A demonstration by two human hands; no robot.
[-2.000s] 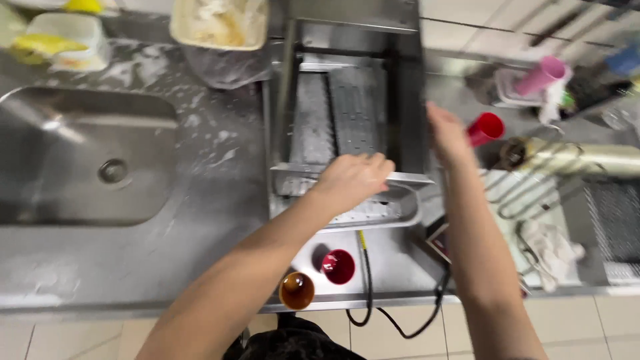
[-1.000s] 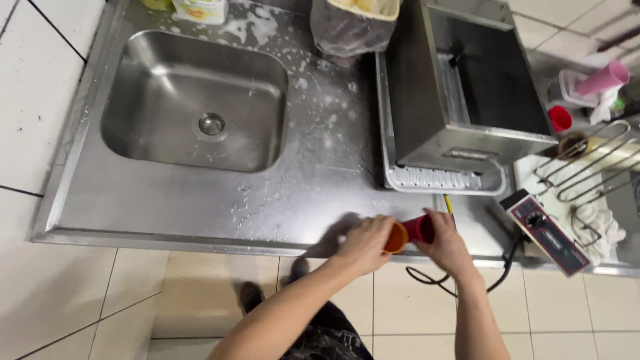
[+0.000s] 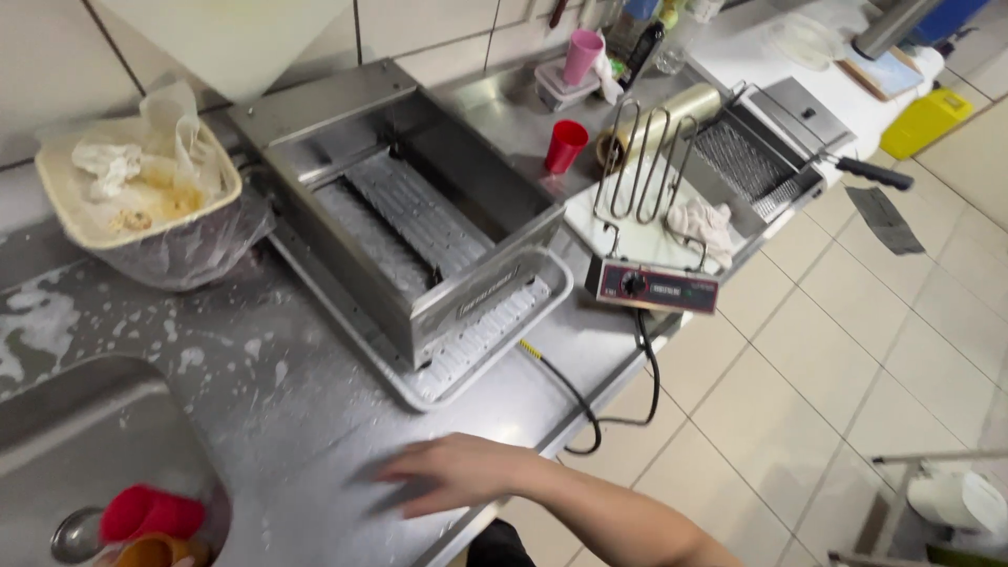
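Observation:
Over the steel counter's front part, my right hand is blurred, its fingers apart and nothing in it. At the bottom left, an amber cup is low in the sink, with fingertips of my left hand at its rim; most of that hand is out of frame. A red cup lies on its side beside the drain, touching or close to the amber one. Another red cup stands upright behind the fryer's heating unit.
A steel fryer tank sits on a metal tray. A bag-lined waste tub is at the back left. A black cable loops over the counter edge. Farther right are a wire basket, a film roll and a pink cup.
The amber and red cups, in my hands over the counter's front edge a second ago, are now in the sink. My right hand has let go. The view has swung widely.

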